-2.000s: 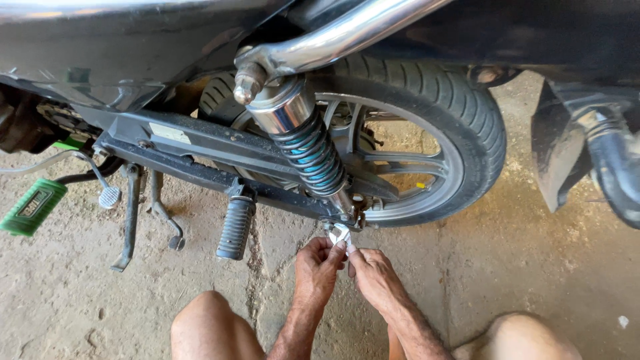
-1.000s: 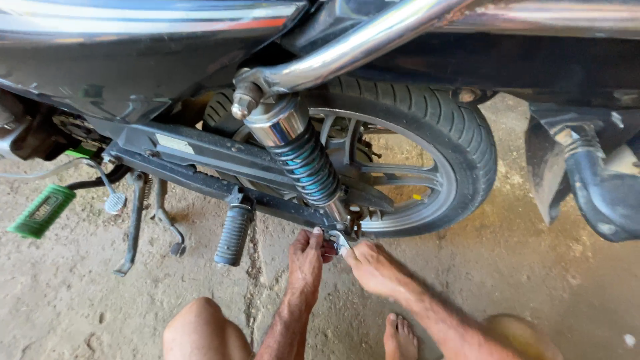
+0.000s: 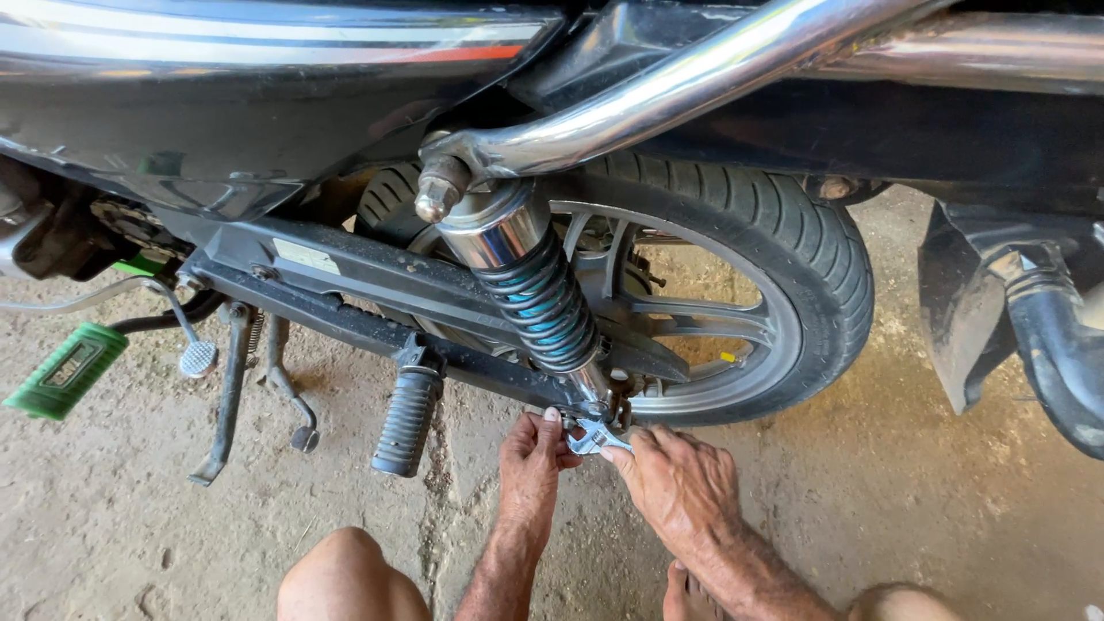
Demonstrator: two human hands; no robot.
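My right hand [image 3: 681, 479] grips an adjustable wrench [image 3: 595, 437], whose jaw end lies by the rear end of the motorcycle's swingarm, just below the lower mount of the shock absorber [image 3: 539, 297]. Close beside the jaw, my left hand [image 3: 528, 466] has its thumb and fingers pinched together at the swingarm end; whether they hold a small part or the wrench head cannot be told. The rear wheel's tire [image 3: 828, 285] is behind and to the right of both hands. The axle fastener is partly hidden by the tool and fingers.
A rubber footpeg [image 3: 407, 423] sticks out left of my hands. Farther left are the side stand [image 3: 226, 397], a pedal [image 3: 198, 358] and a green-covered footrest [image 3: 67, 371]. A chrome bar [image 3: 655, 103] crosses above. My knees and one bare foot are near the hands.
My right hand has shifted to the right and its forearm is more slanted. The wrench now shows clearly between my hands; earlier only a pale, bright shape showed there.
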